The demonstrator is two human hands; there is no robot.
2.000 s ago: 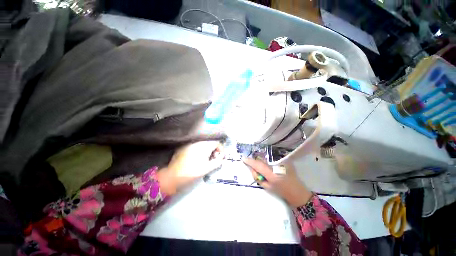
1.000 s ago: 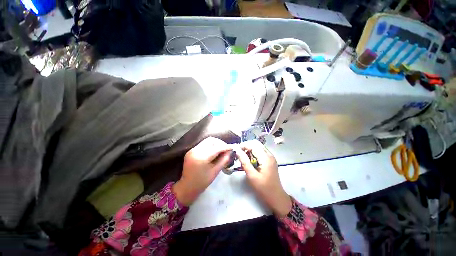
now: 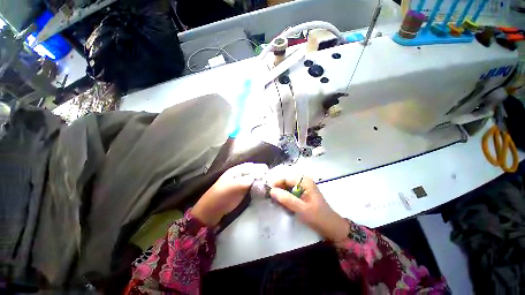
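Note:
A large grey-brown garment panel (image 3: pixel 167 132) lies heaped left of the machine, with a darker brown part (image 3: pixel 250 157) reaching toward the needle area. My left hand (image 3: pixel 230 193) pinches a small light-coloured cloth piece (image 3: pixel 260 189) in front of the needle. My right hand (image 3: pixel 305 201) pinches the other side of this piece with thumb and finger. Small yellow-green snips (image 3: pixel 297 189) show between the right fingers. The presser foot area (image 3: pixel 289 147) is just behind the hands, partly lost in glare. A yellow-green patch (image 3: pixel 154 227) shows beside the left sleeve.
The white sewing machine (image 3: pixel 397 98) stands behind and right of the hands, with a bright blue lamp (image 3: pixel 240 106). Orange scissors (image 3: pixel 499 148) lie at the right. A blue spool rack (image 3: pixel 434 37) is on top. A dark cloth heap (image 3: pixel 489 230) lies lower right, a black bundle (image 3: pixel 135 46) at the back left.
The view has shifted and turned. Both hands have drawn together from apart at the needle and now hold the small piece a little nearer me. More of the yellow-green patch is covered.

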